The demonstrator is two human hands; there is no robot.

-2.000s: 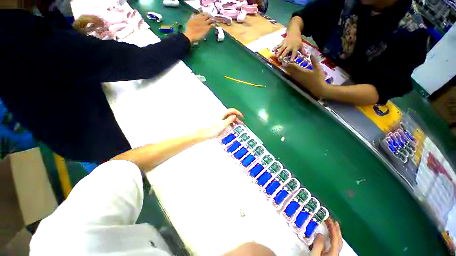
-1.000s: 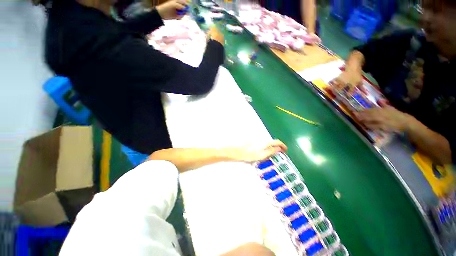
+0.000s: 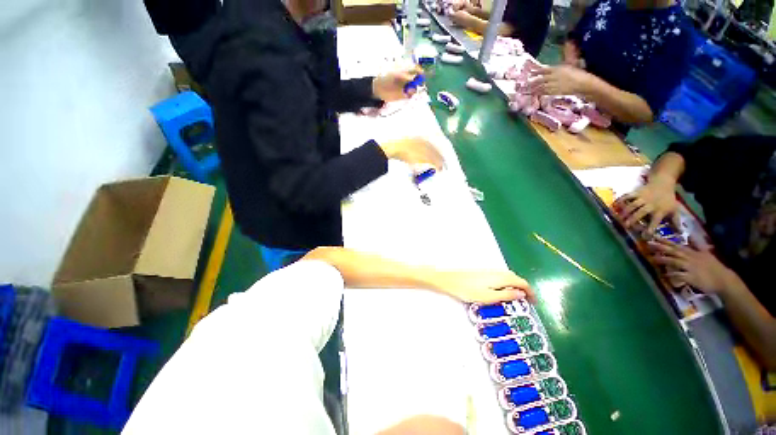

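Observation:
A row of several half-assembled units [image 3: 516, 370] lies side by side on the white bench strip, along the belt's edge. Each has a pale pink-white rim, a blue battery cell to the left and a green circuit board to the right. The picture's bottom edge cuts off the row. My left hand [image 3: 500, 287] is at the far end of the row, palm down, its fingers against the end unit. Only part of my right forearm shows at the bottom edge; my right hand is out of the picture.
A green conveyor belt [image 3: 544, 195] runs beside the white bench strip [image 3: 400, 340], with a yellow stick [image 3: 572, 259] on it. A person in black works ahead on my side; others work across the belt. A cardboard box [image 3: 132, 246] and a blue stool [image 3: 89, 370] stand on the floor at left.
The view has swung left, so the row and my left hand sit further right and lower. My right hand, seen at the row's near end two seconds ago, is out of the picture.

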